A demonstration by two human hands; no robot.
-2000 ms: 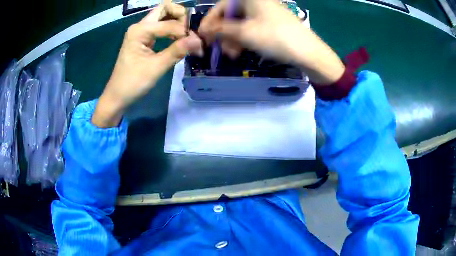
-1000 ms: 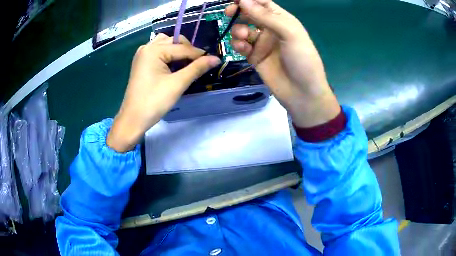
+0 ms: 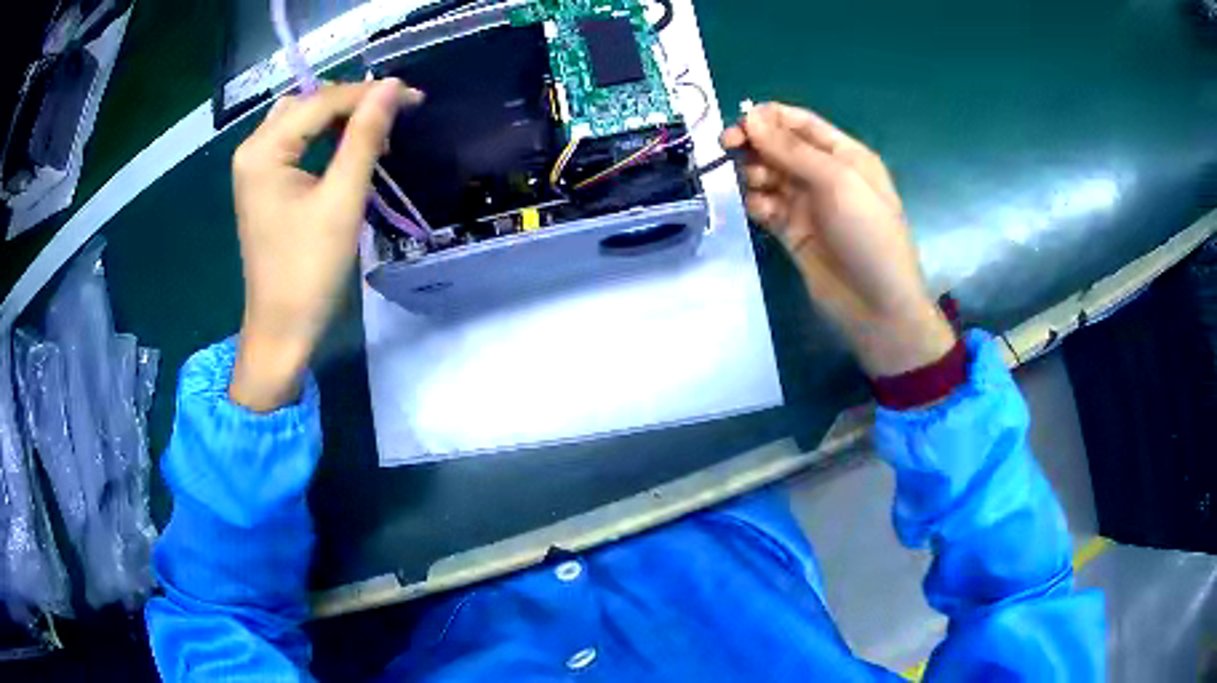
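The open projector unit [image 3: 534,254] sits on a white protective sheet [image 3: 574,374], its front panel with an oval opening facing me. A large black block [image 3: 467,120] fills its left part, and the green main board [image 3: 614,74] is at the upper right. My right hand [image 3: 834,220] pinches a black cable [image 3: 718,163] with a small white plug at the unit's right side. My left hand [image 3: 314,200] is over the unit's left edge, thumb and forefinger close together; whether it holds anything is unclear. A pale purple ribbon cable [image 3: 287,40] rises behind it.
Clear plastic bags [image 3: 80,440] lie piled at the left. Another unit [image 3: 60,107] on a white sheet is at the upper left. The belt's tan edge [image 3: 641,500] runs between the sheet and my body.
My hands have moved apart. The right hand has drawn the black cable out past the unit's right side. The left hand has moved left, uncovering the black block and board.
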